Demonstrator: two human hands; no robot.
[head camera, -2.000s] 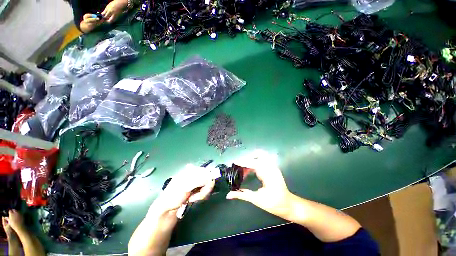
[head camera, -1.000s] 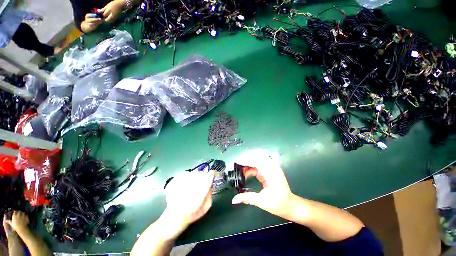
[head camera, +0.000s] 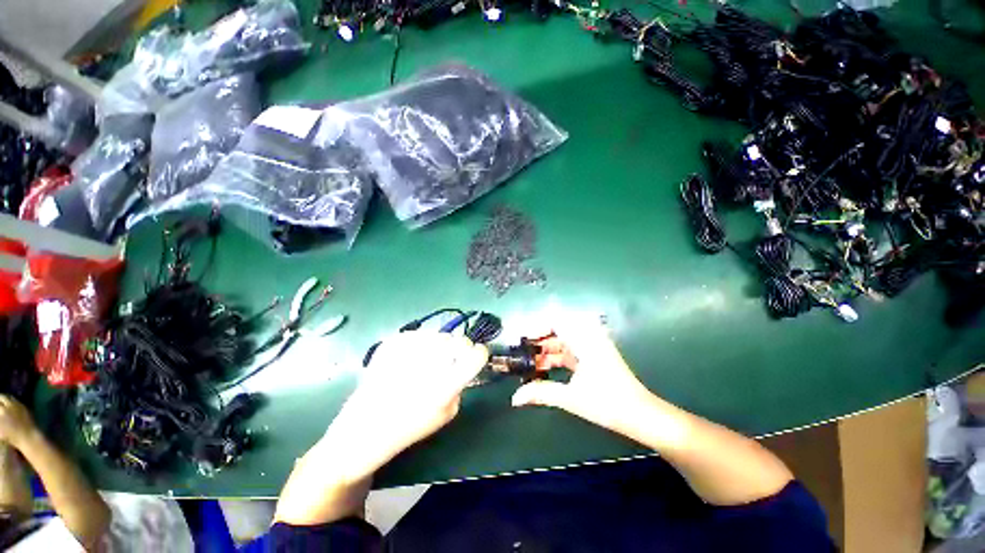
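My left hand (head camera: 416, 389) is closed, back of the hand up, at the left end of a small dark unit (head camera: 516, 361), with part of a cable at its fingertips. My right hand (head camera: 589, 378) holds the unit's black right end between thumb and fingers. Glare and fingers hide the unit's details. A coiled black cable (head camera: 485, 326) and a blue grip (head camera: 458, 322) lie just behind my left hand. A flat heap of tiny dark grey parts (head camera: 504, 251) lies beyond my hands.
Pale-green-handled pliers (head camera: 294, 324) lie left, beside a tangled black cable heap (head camera: 162, 378). Clear bags of dark parts (head camera: 448, 140) lie behind. A large wired heap (head camera: 842, 162) is at right. A red bag (head camera: 67, 313) and another person's arm (head camera: 54, 470) are far left.
The view has shifted, so the tabletop things appear higher. My left hand has turned back up over the unit's left end. My right hand still holds the black end.
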